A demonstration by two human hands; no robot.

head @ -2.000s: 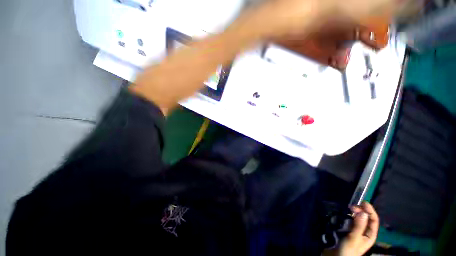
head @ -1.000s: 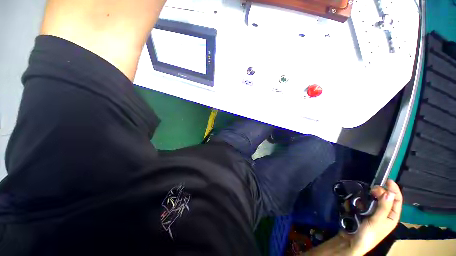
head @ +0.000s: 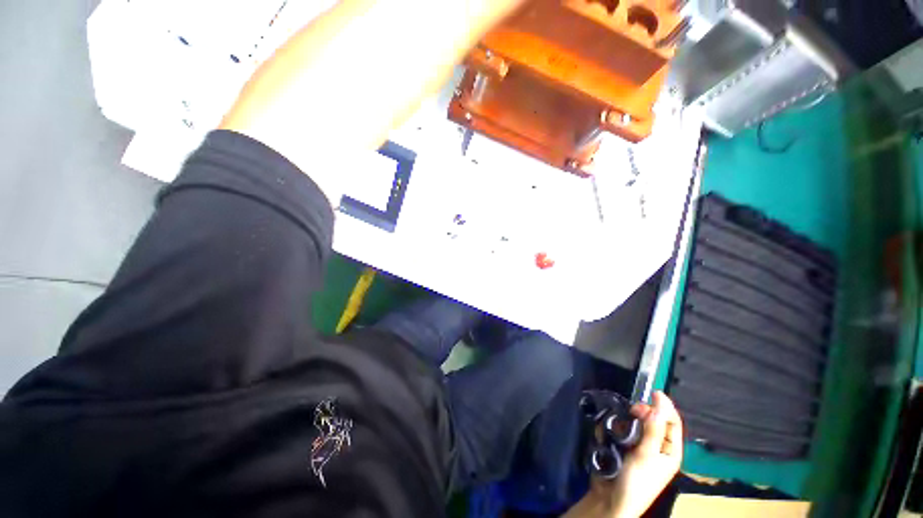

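My right hand (head: pixel 653 460) is at the lower right, beside the bench edge. It holds several small black plastic parts (head: pixel 610 433) with round open ends. My left forearm reaches over the white machine panel towards the orange fixture (head: pixel 557 76). My left hand is out of the picture past the top edge. The fixture has stacked orange blocks, metal posts and round holes on top.
A touchscreen (head: pixel 390 192) is partly covered by my left forearm. A red emergency stop (head: pixel 543 260) is on the panel. A perforated metal bracket (head: pixel 764 86) stands beside the fixture. A black grooved tray (head: pixel 754 334) lies on the green bench, with cardboard (head: pixel 739 509) below.
The view has shifted, and more of the orange fixture and the whole tray now show. My left forearm now stretches towards the fixture. My right hand still holds the black parts.
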